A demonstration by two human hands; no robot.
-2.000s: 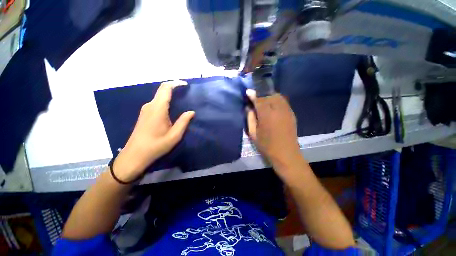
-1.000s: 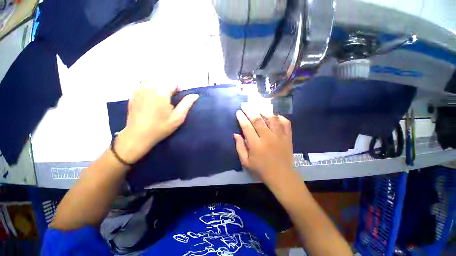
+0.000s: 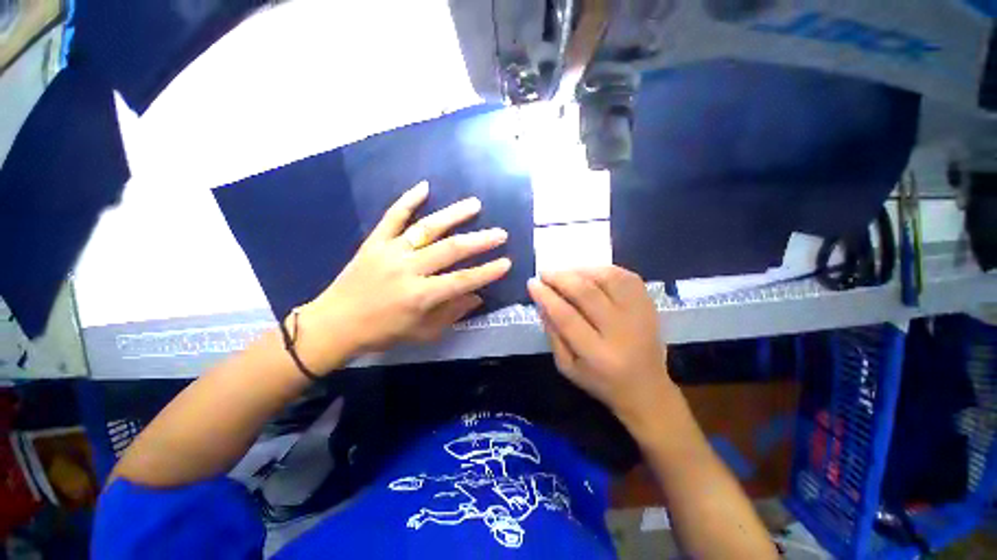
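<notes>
A dark navy cut piece (image 3: 377, 175) lies flat on the white table left of the needle area, its right edge at the presser foot, under bright glare. My left hand (image 3: 410, 273) lies on it with fingers spread, pressing from above. My right hand (image 3: 599, 328) is at the piece's lower right corner, thumb and forefinger close together; whether they pinch the cloth edge is hard to tell. The sewing machine's needle and presser area (image 3: 547, 104) is washed out by the lamp. Another navy piece (image 3: 754, 175) lies right of the needle.
The machine head (image 3: 809, 38) hangs over the back. Black-handled shears (image 3: 847, 257) and a slim upright tool (image 3: 908, 241) lie at right. Navy stacks (image 3: 60, 186) are at left. A ruler scale (image 3: 743, 298) runs along the front edge; blue crates (image 3: 836, 438) stand below.
My left hand has moved right and spread over the piece. My right hand has moved down from near the needle to the front corner. The piece's right edge now lies along the bare strip.
</notes>
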